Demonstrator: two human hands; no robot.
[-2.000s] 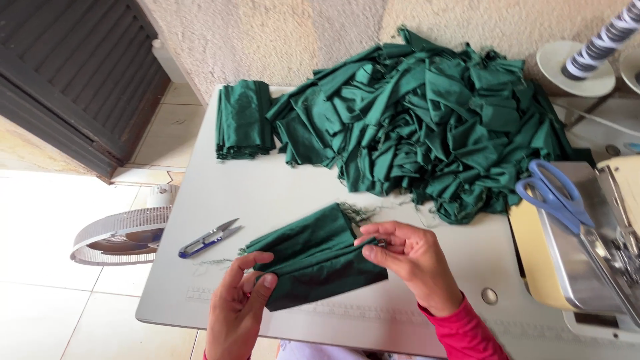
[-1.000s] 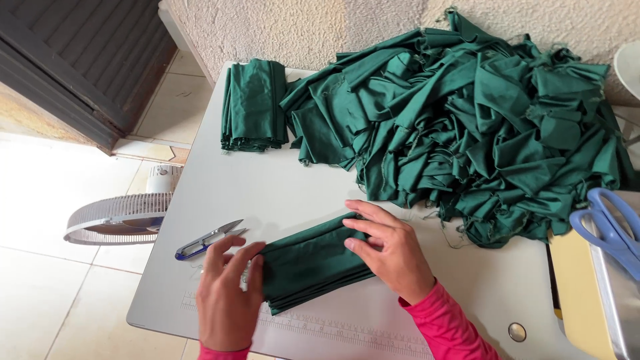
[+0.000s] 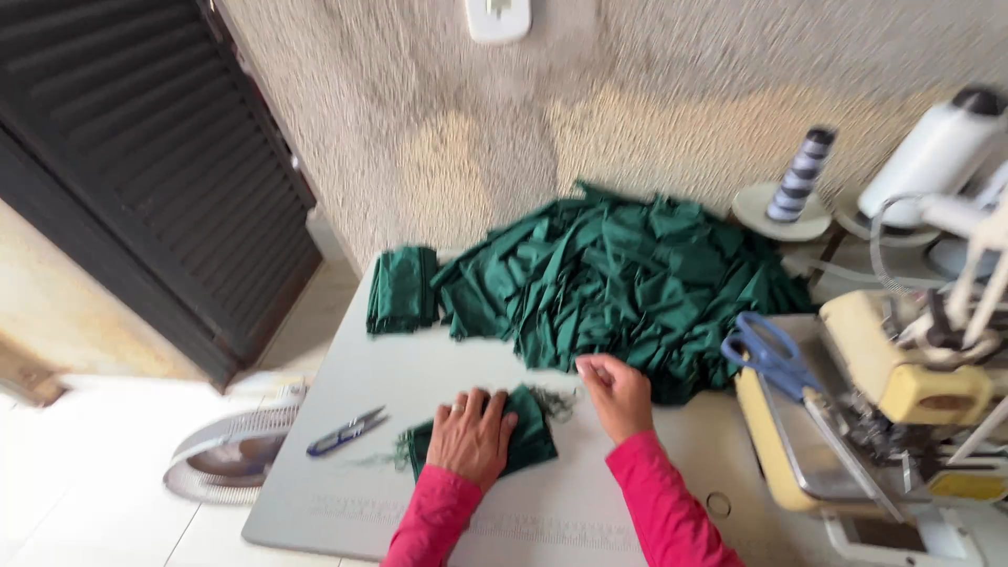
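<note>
My left hand (image 3: 472, 437) lies palm down, fingers extended, on a small stack of green fabric pieces (image 3: 535, 433) with frayed threads at both ends. To the right of that stack, my right hand (image 3: 618, 394) is raised with thumb and forefinger together, at the lower edge of a large heap of green fabric (image 3: 630, 276); whether it pinches anything is too blurred to tell. A folded stack of green fabric (image 3: 402, 290) sits at the table's far left corner. Thread snips (image 3: 346, 431) with a blue handle lie left of my left hand.
Blue-handled scissors (image 3: 776, 358) rest on the sewing machine (image 3: 933, 386) at right. Thread cones (image 3: 801, 177) stand behind it. A ruler scale (image 3: 551, 531) runs along the near side of the table (image 3: 378, 488). A fan (image 3: 236, 453) stands beyond the left edge, near a louvered door (image 3: 157, 157).
My right hand has left the small stack and moved toward the heap. My left hand now lies flat on top of the stack. The view has tilted up, showing more wall.
</note>
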